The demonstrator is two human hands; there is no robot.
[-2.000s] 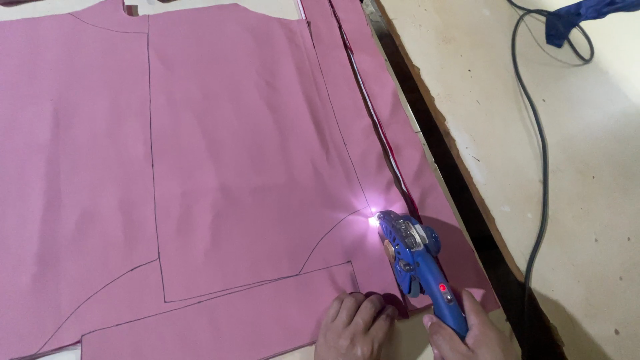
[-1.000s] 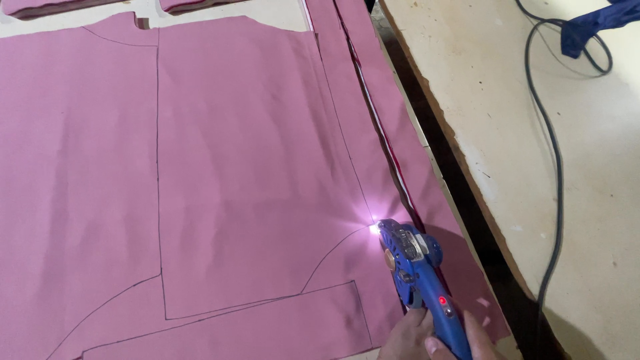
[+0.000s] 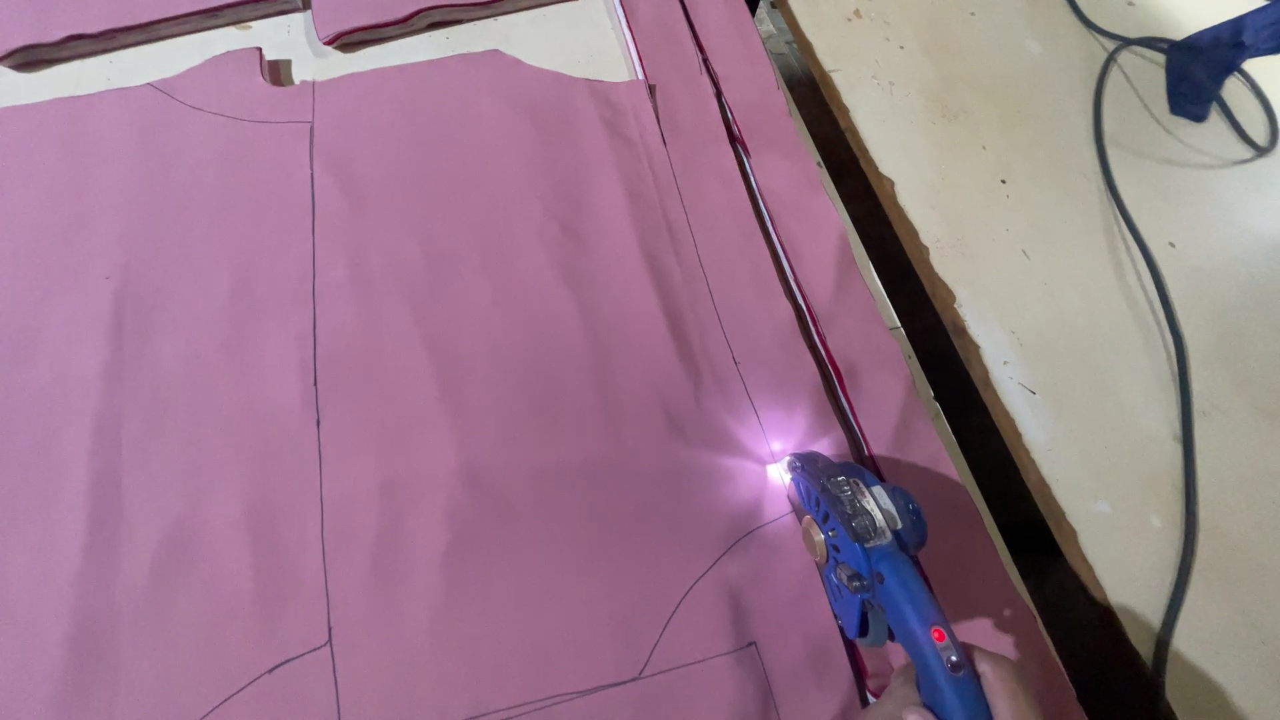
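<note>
My right hand (image 3: 1005, 685) is shut around the handle of a blue handheld electric rotary cloth cutter (image 3: 885, 560), low in the head view. The cutter's lit front end rests at a drawn line on layered pink fabric (image 3: 480, 350). Behind it runs a slit through the cloth. Part of what looks like my left hand (image 3: 895, 697) shows at the bottom edge, just left of the handle; most of it is hidden or out of frame, so its grip is unclear. Dark straight and curved lines mark the fabric.
Cut pink fabric stacks (image 3: 430, 22) lie at the top left. A separated pink strip (image 3: 850, 300) runs along the table edge. Past a dark gap, a second pale table (image 3: 1050, 330) carries a black cord (image 3: 1180, 380) and dark blue cloth (image 3: 1200, 80).
My left hand has moved from the cloth, where it lay two seconds ago, toward the cutter's handle and mostly out of view. The cutter has advanced slightly along the line.
</note>
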